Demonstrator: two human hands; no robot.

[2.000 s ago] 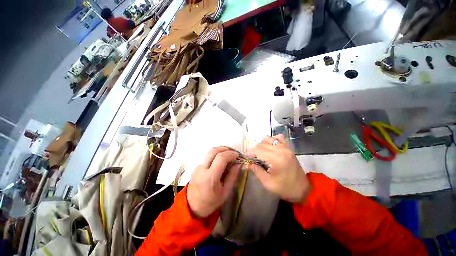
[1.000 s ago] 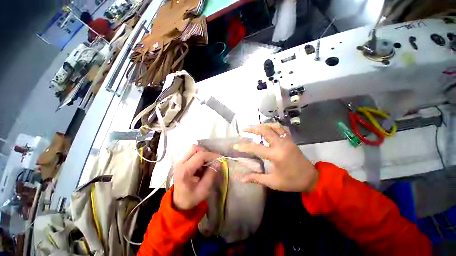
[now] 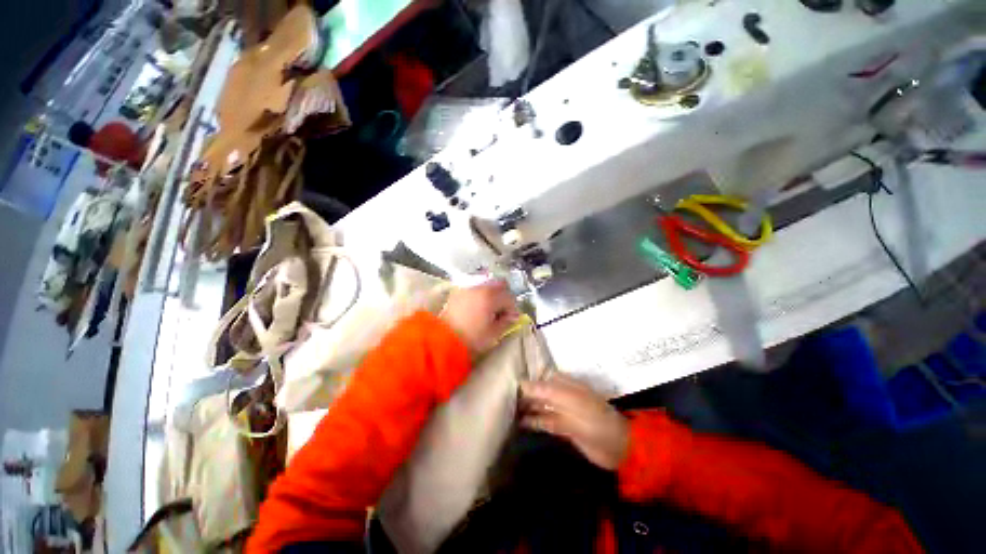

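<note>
A beige bag body [image 3: 460,444] hangs from the table's front edge over my lap, its upper edge near the presser foot [image 3: 524,284]. A bit of yellow tape [image 3: 520,325] shows at its top. My left hand [image 3: 481,314] is bare, with fingers curled on the bag's top edge just in front of the presser foot. My right hand [image 3: 573,417] holds the bag's right edge lower down, fingertips partly hidden by the fabric. The white sewing machine [image 3: 649,141] stands behind. The needle is too blurred to make out.
Scissors with red and yellow handles [image 3: 708,243] and a small green tool [image 3: 670,263] lie on the machine bed. A beige bag with straps [image 3: 287,287] and more beige bodies [image 3: 211,465] lie left. Brown pieces [image 3: 260,108] are at the far left. A blue container [image 3: 849,373] stands lower right.
The bag body has moved from over my lap up to the presser foot. My left hand moved forward to the needle area, and my right hand moved down along the bag's edge. The view has shifted right.
</note>
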